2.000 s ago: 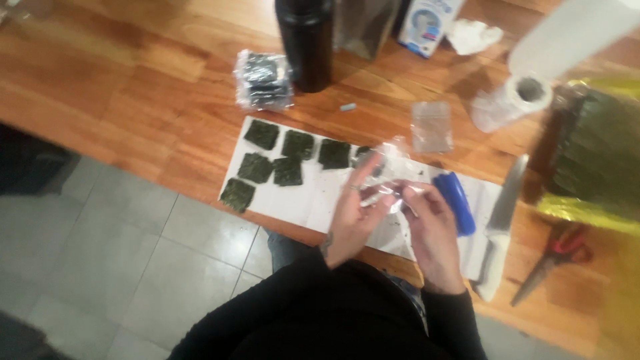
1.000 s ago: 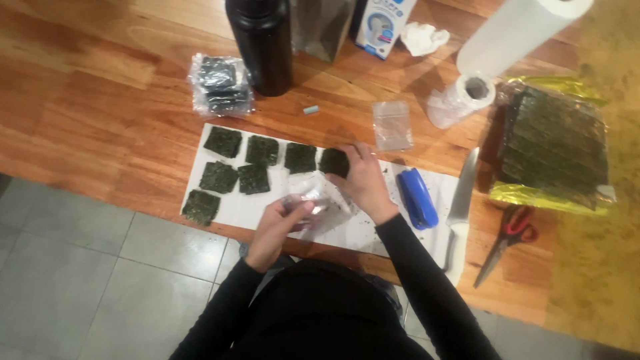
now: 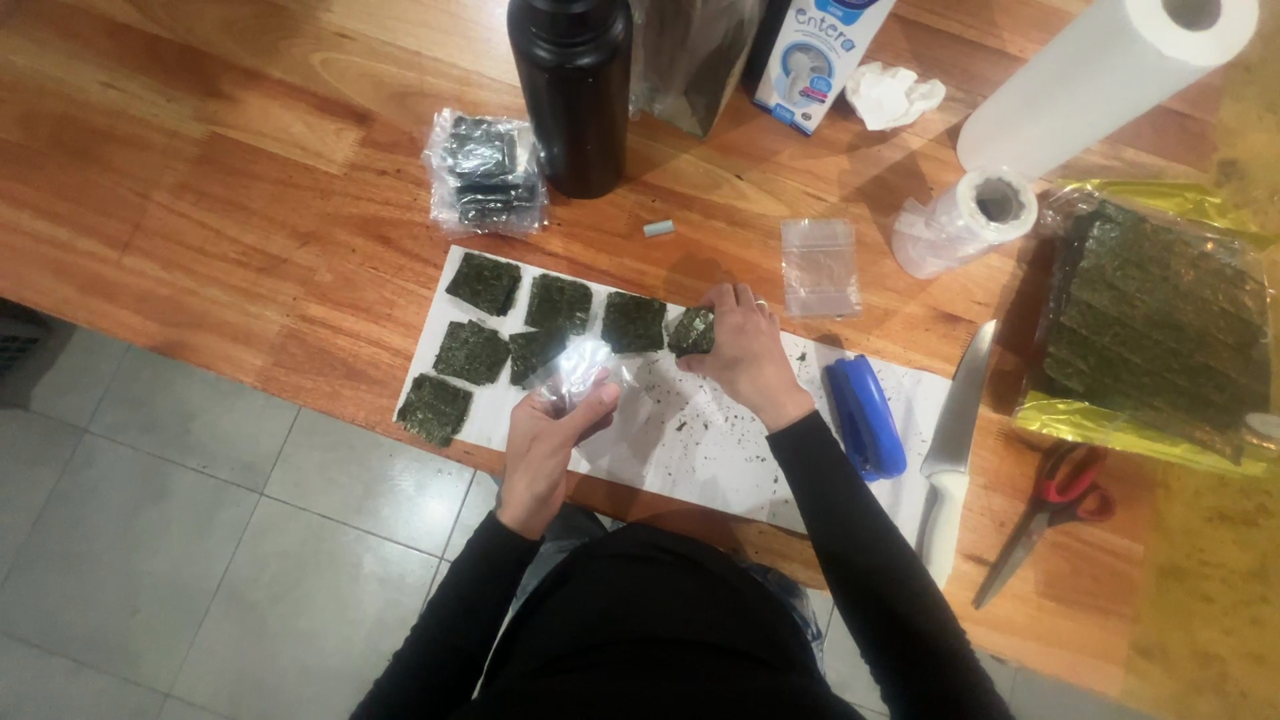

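Note:
My left hand holds a clear plastic bag above the near edge of a white sheet. At the sheet's far edge, my right hand grips a small stack of nori squares, partly hidden by the fingers. Several other nori stacks lie to its left, one partly behind the bag. Dark crumbs are scattered over the sheet. A blue stapler rests right of my right hand. Beyond that hand lies a flat clear zip bag.
A knife lies across the sheet's right end, with red-handled scissors beside it. Large nori sheets sit in yellow packaging at right. Behind stand a black bottle, bagged nori, a carton and a plastic roll.
My hands were together over the sheet two seconds ago; they have since moved apart. The right one has gone to the nori stack, while the left has kept the clear bag.

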